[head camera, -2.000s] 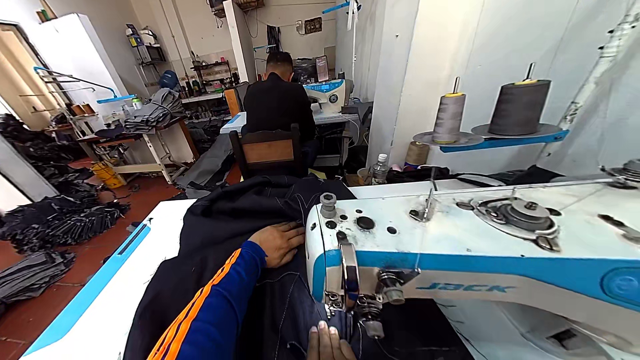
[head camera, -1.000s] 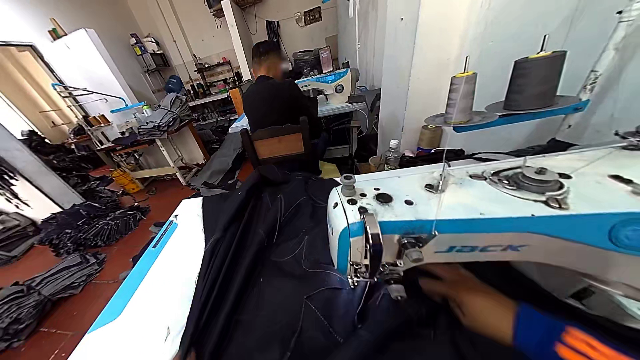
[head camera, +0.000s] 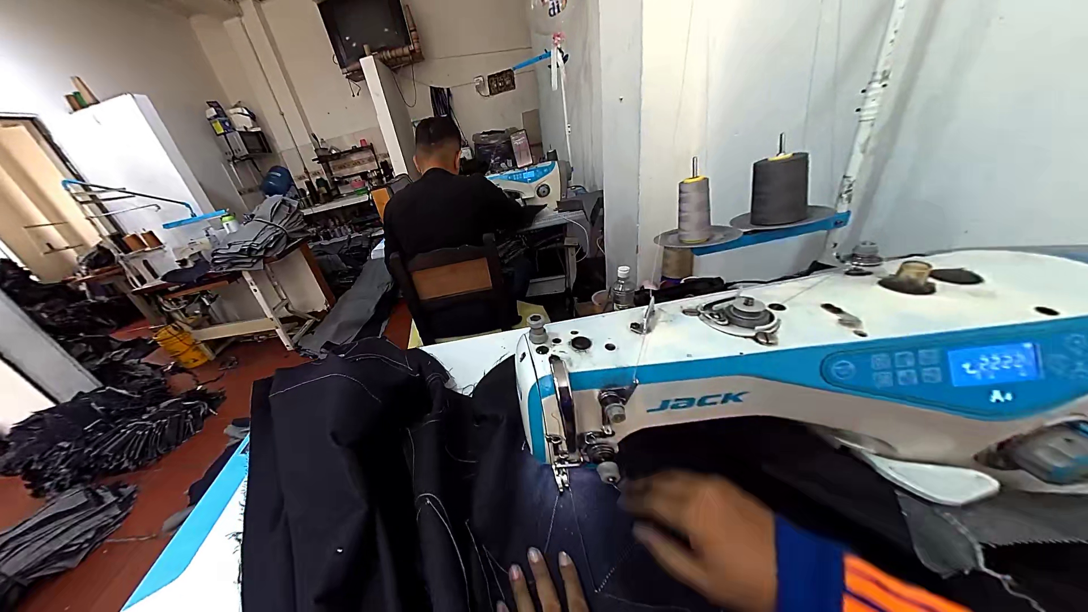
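Note:
Dark denim fabric (head camera: 340, 476) with pale stitch lines lies bunched over the table and under the presser foot (head camera: 561, 476) of a white and blue Jack sewing machine (head camera: 790, 374). The fingers of my left hand (head camera: 544, 582) rest spread on the denim at the bottom edge, below the foot; the rest of that hand is out of view. My right hand (head camera: 705, 531), blurred, is over the fabric just right of the foot, thumb and fingers apart, with nothing seen between them.
Thread cones (head camera: 779, 189) stand behind the machine, near a plastic bottle (head camera: 623, 289). Ahead, a person (head camera: 442, 208) sits at another sewing machine (head camera: 531, 180). Piles of dark cloth (head camera: 110, 433) lie on the floor at left. Grey cloth and a lighter piece hang at far right.
The denim has shifted and bunched at the left of the foot. My left fingers now show below the foot; a second ago they were near the bottom left edge. My right hand has come nearer the front.

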